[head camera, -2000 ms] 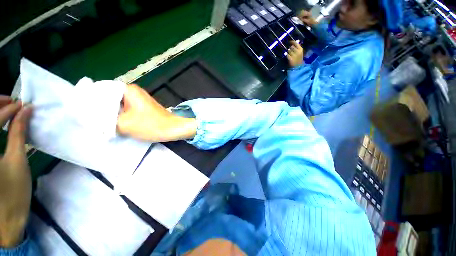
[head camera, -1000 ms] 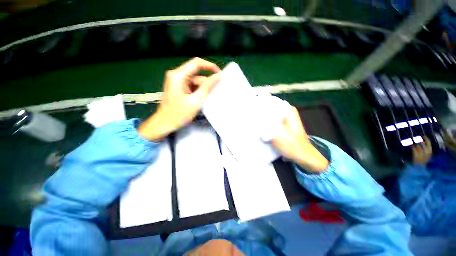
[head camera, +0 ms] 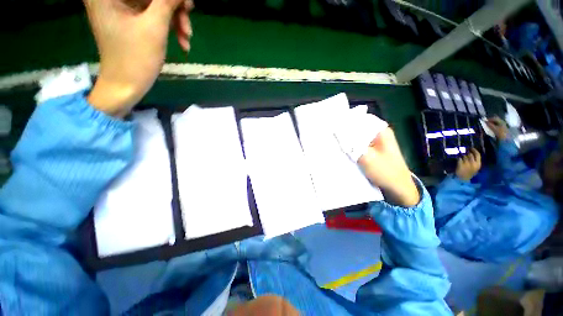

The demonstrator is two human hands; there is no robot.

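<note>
A black tray (head camera: 216, 237) lies in front of me with several white protective bags side by side, one at the left (head camera: 137, 191), one beside it (head camera: 211, 170) and one further right (head camera: 281, 170). My right hand (head camera: 384, 162) holds a crumpled white wiping cloth (head camera: 359, 131) over the rightmost bag (head camera: 330, 163). Whether it also grips that bag is hidden. My left hand (head camera: 133, 46) is raised beyond the tray at the upper left, cut off by the top edge, fingers partly out of view and apart, with nothing seen in it.
Loose white bags (head camera: 65, 83) lie at the left by the pale rail (head camera: 247, 72). A green belt runs beyond it. At the right, a person in a blue smock (head camera: 494, 213) works at a tray of glossy black screens (head camera: 449, 139). A red thing (head camera: 353, 223) shows below the tray.
The bag held up between both hands now lies at the tray's right end. My left hand has let go and moved up and left. My right hand has moved right with the cloth.
</note>
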